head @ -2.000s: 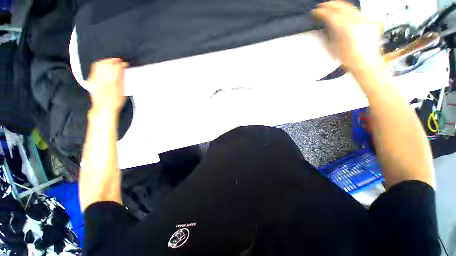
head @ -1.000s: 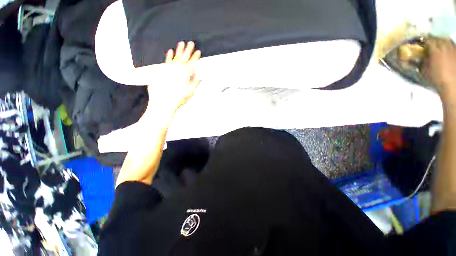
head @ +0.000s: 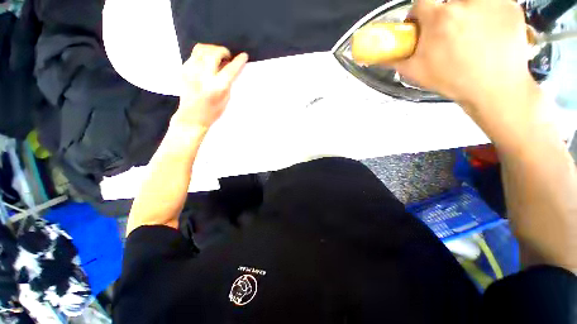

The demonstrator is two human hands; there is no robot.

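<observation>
A dark grey garment (head: pixel 272 25) lies flat over the white padded board, its near edge running across the upper middle. My right hand (head: pixel 465 47) is closed around the iron's tan handle. The steam iron (head: pixel 405 88) has a pointed metal body with its tip to the left, at the garment's near edge and over the white board. My left hand (head: pixel 212 79) is at the garment's near left edge, thumb and fingers at the cloth; its fingers look bent onto the edge. Whether the fingertips pinch the cloth is hard to tell.
The white pressing table (head: pixel 272 139) runs below the board. A crumpled dark garment pile (head: pixel 114 120) lies at left. A blue crate (head: pixel 459 212) stands below at right, blue material (head: pixel 92 243) and black-and-white cloth (head: pixel 38 266) at lower left. A cable or hose reaches the iron's rear.
The iron has come left from the table's right end onto the board and garment edge, in my right hand. My left hand has shifted slightly left and its spread fingers have bent.
</observation>
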